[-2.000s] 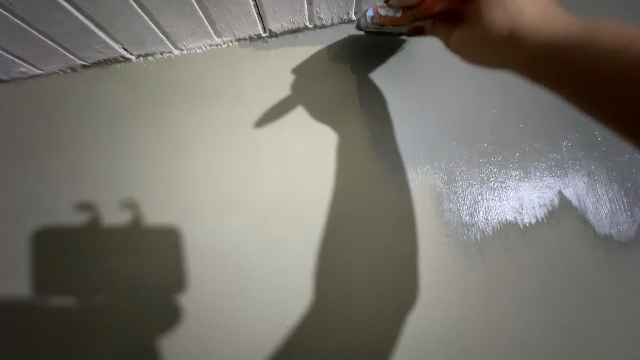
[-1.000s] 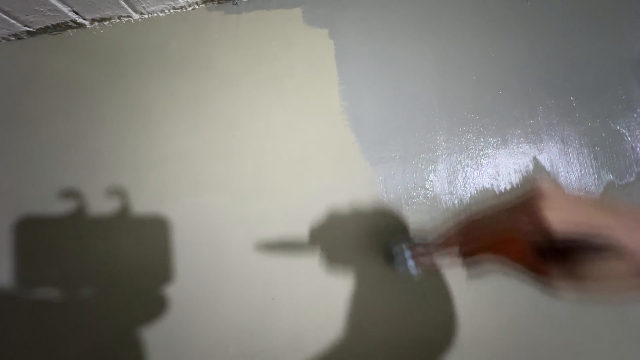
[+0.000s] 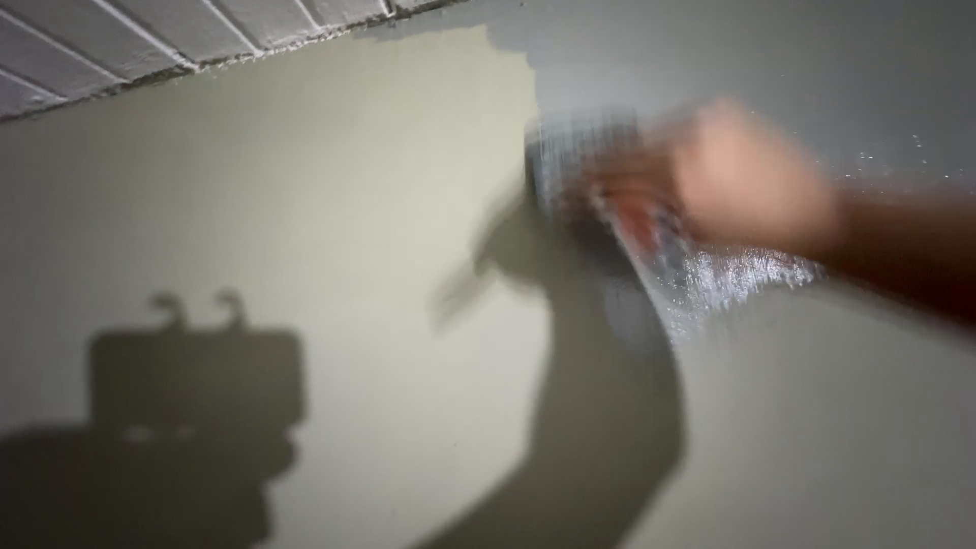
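My right hand [image 3: 751, 179], blurred by motion, is closed around a paintbrush [image 3: 629, 206] in front of the wall. The brush is smeared too, so its bristles are hard to make out; reddish parts of it show beside my fingers. Grey paint [image 3: 671, 69] covers the upper right of the wall and shines wet just below the hand. To the left lies the pale greenish wall surface [image 3: 366, 191], with an uneven edge where the grey begins. My left hand is outside the view.
White grooved ceiling boards [image 3: 168, 30] meet the wall along a rough, sloping joint at the upper left. A dark shadow of my arm [image 3: 602, 396] falls across the middle of the wall, and another shadow [image 3: 198, 374] covers the lower left.
The hand with the brush went from the ceiling joint down to the lower right, then up again onto the grey paint's left edge. The grey strip beside that edge now reaches lower.
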